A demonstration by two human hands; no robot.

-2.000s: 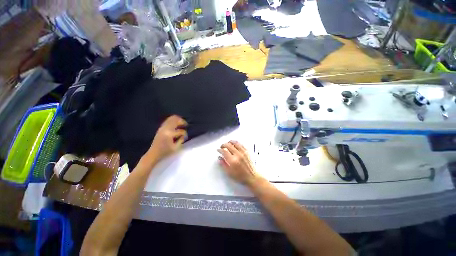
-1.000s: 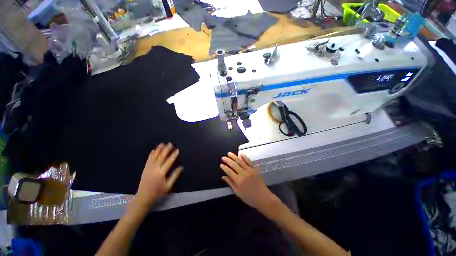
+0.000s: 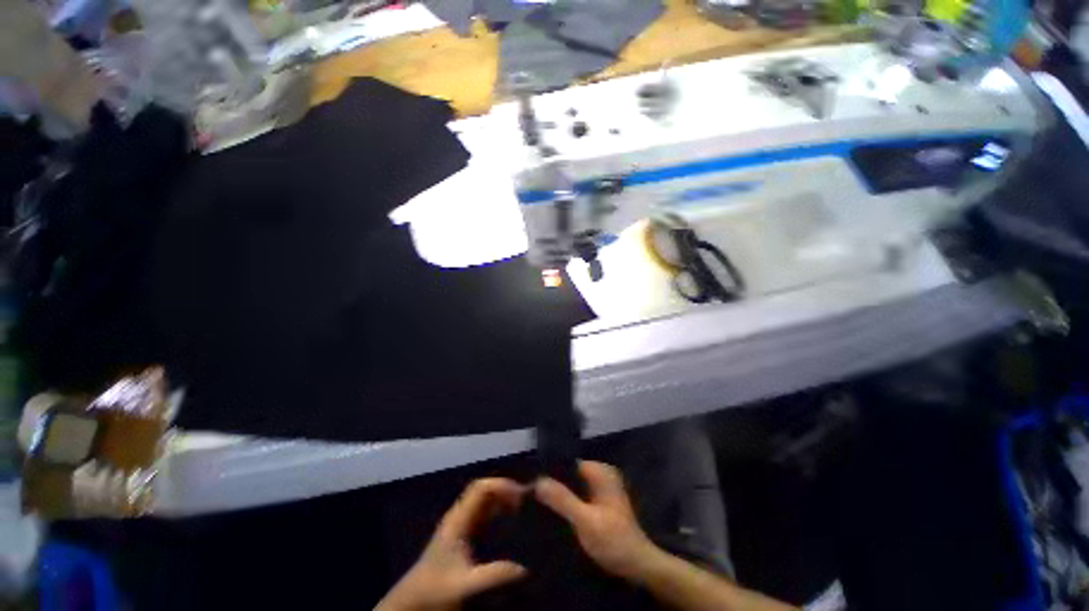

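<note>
A large matte black fabric panel [image 3: 358, 298] lies flat on the white table, its right part under the needle area of the sewing machine [image 3: 764, 197]. A narrow black fabric piece [image 3: 558, 439] reaches over the table's front edge between my hands. My left hand [image 3: 468, 547] is just below the edge, its fingertips at the fabric, thumb apart. My right hand [image 3: 603, 522] is beside it, fingers and thumb pinching the same fabric. The picture is blurred and black cloth merges with the dark lap area.
Black-handled shears [image 3: 705, 265] and a yellow ring [image 3: 658, 245] lie on the machine bed. A taped cardboard piece [image 3: 131, 448] with a small square object [image 3: 68, 439] is at the left corner. Grey fabric pieces [image 3: 567, 42] lie behind. Blue bins stand at lower left and right.
The large panel was drawn right, under the machine head. Both hands, earlier flat on it, have moved down past the front edge and come together at the narrow black piece. The view turned right.
</note>
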